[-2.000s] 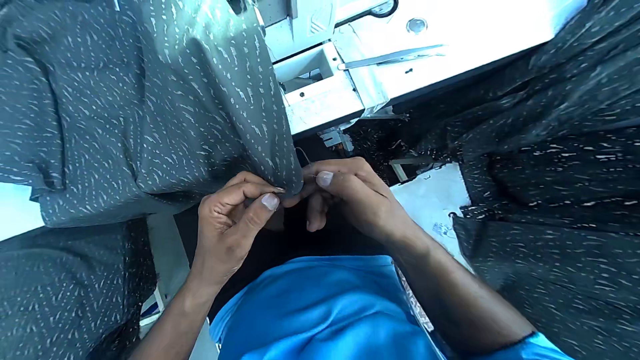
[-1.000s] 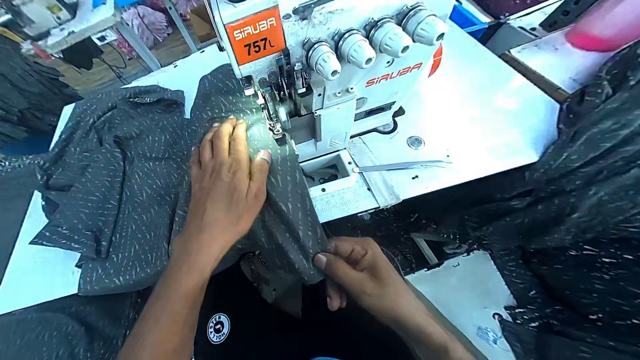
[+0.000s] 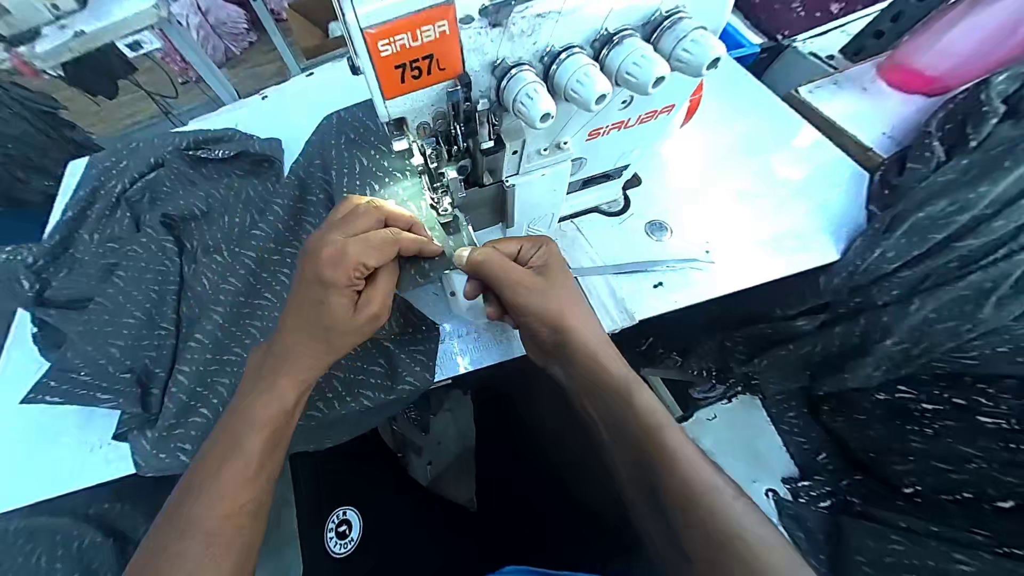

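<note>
Dark grey fabric with light flecks [image 3: 232, 272] lies over the left of the table and runs under the presser foot [image 3: 438, 200] of a white Siruba overlock sewing machine [image 3: 552, 184]. Just in front of the lit foot, my left hand [image 3: 344, 276] pinches the fabric edge between thumb and fingers. Close beside it on the right, my right hand [image 3: 524, 292] pinches the same edge with thumb and forefinger. The fingertips of both hands nearly meet. Beneath my fingers, part of the cloth edge is hidden.
A pale strip [image 3: 640, 268] lies on the white machine table [image 3: 768, 192] right of my right hand. More dark flecked fabric [image 3: 920, 320] hangs in a large heap along the right side. At the upper right is a pink object [image 3: 944, 48]; another work table [image 3: 88, 32] stands upper left.
My left hand has moved from flat on the fabric by the foot to pinching its edge. My right hand has moved up from the fabric's lower corner to the foot.
</note>
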